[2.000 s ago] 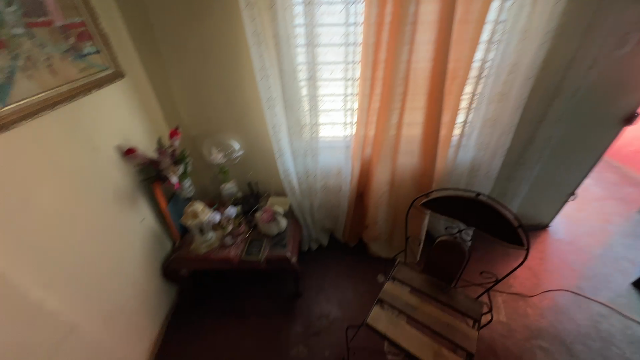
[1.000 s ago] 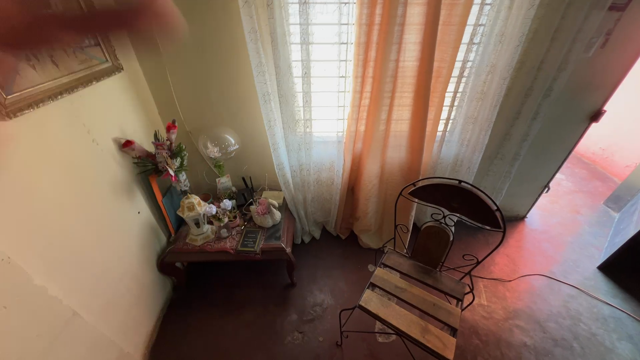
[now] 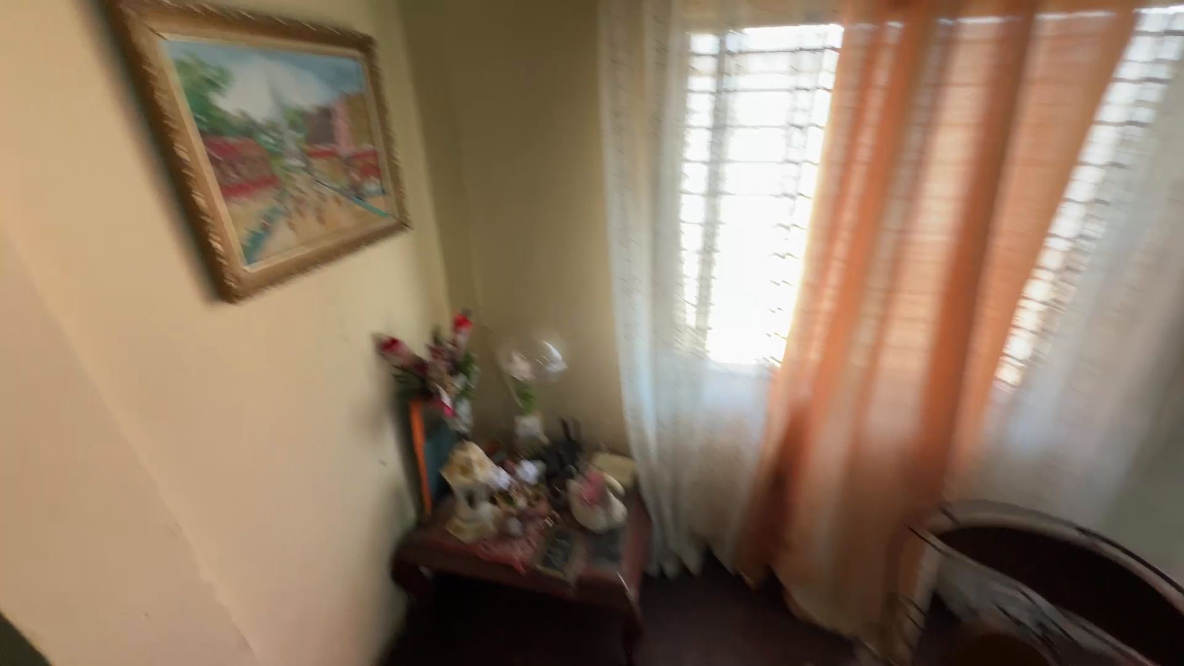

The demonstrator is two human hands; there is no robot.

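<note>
Neither of my hands shows in the head view now, so what they hold is hidden. In the corner stands a small dark wooden table (image 3: pixel 601 592) crowded with ornaments. A white lantern-shaped ornament (image 3: pixel 474 504) is at its left, and a white swan-like figurine (image 3: pixel 597 504) with something pink on it is at its right. Behind them rise red flowers with green leaves (image 3: pixel 439 365) and a clear balloon-like globe (image 3: pixel 535 356). An orange-edged frame (image 3: pixel 419 458) leans near the wall. The view is blurred.
A painting in an ornate gilt frame (image 3: pixel 393 176) hangs on the left wall. White sheer curtains (image 3: pixel 647 370) and an orange curtain (image 3: pixel 888 370) cover part of a bright window with bars or slats (image 3: pixel 758 166). The curved metal back of a chair (image 3: pixel 1027 518) is at the lower right.
The view has swung up and left, showing more of the painting and less of the chair. A blurred part of a hand, at the upper left one second ago, is out of view.
</note>
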